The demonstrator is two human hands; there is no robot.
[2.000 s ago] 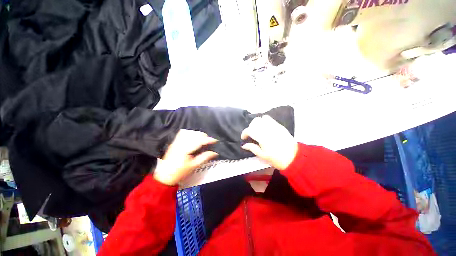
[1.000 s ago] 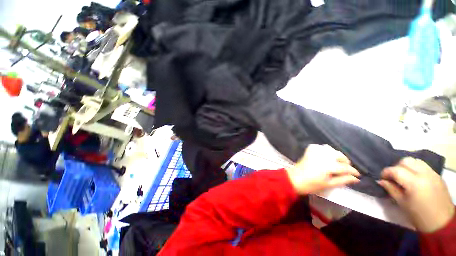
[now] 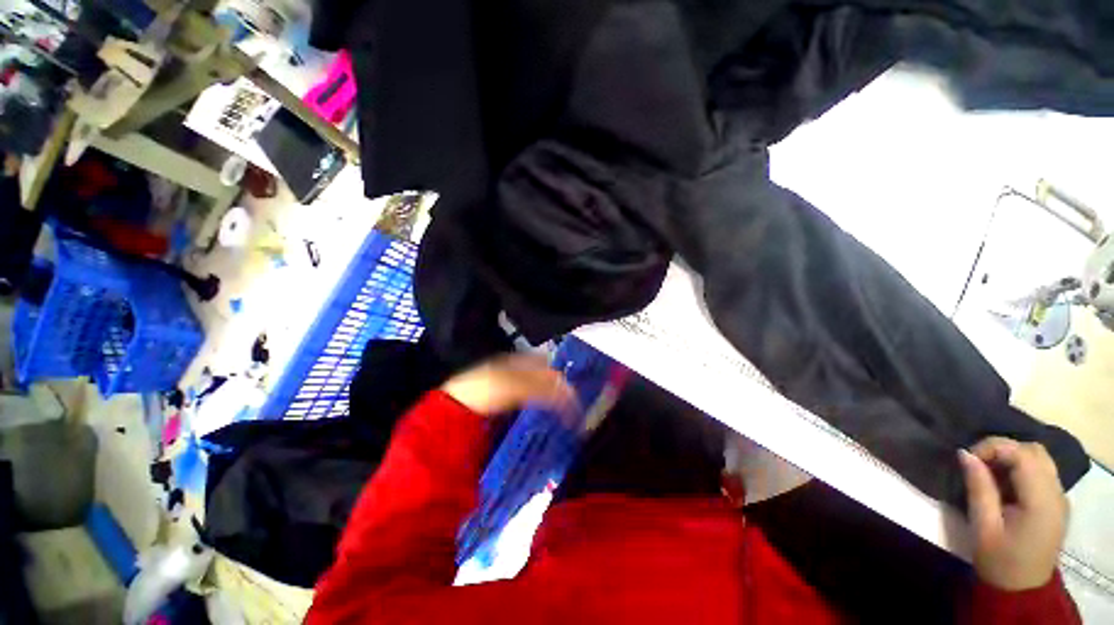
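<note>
The black garment body (image 3: 843, 330) lies over the white table, with a long narrow part running down to the right. My right hand (image 3: 1016, 501) pinches the end of this part near the table's front edge. My left hand (image 3: 516, 388) is off the cloth, over the table's front side above a blue basket. It is blurred, and I cannot make out anything in it. A heaped, wrinkled part of the garment (image 3: 574, 232) hangs over the table edge beyond my left hand.
The white table (image 3: 782, 421) has ruler markings along its front edge. Metal machine parts (image 3: 1053, 320) are at the far right. A blue basket (image 3: 348, 324) and black cloth (image 3: 287, 501) are at the left. Another blue basket (image 3: 104, 311) stands on the littered floor beside a workstation frame.
The view has turned left and down. My left hand has let go of the garment and moved left, off the table edge. My right hand still holds the end.
</note>
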